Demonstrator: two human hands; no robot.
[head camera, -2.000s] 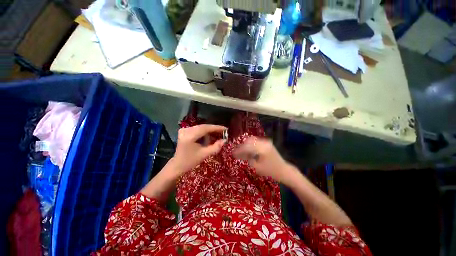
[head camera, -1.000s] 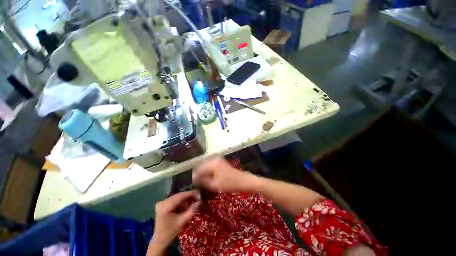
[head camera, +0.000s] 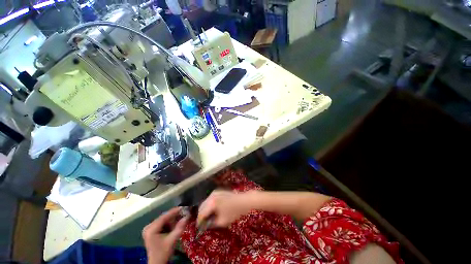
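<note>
My left hand pinches a small metallic part between thumb and fingertips over my lap. My right hand is just to its right with the fingers curled. Something small and greyish shows below its fingertips, too blurred to name, and I cannot tell whether the hand grips it. The hands are close together in front of the table edge. The sewing machine head stands beyond them, with the metal plate on its raised bed.
A blue flask lies tilted left of the machine. A small round dish, pens, a slim metal tool, a phone and a control box are on the table. A blue crate is at lower left.
The view has turned and shows more of the machine head and the floor at right. My right hand has come down beside my left hand, which still pinches the small part.
</note>
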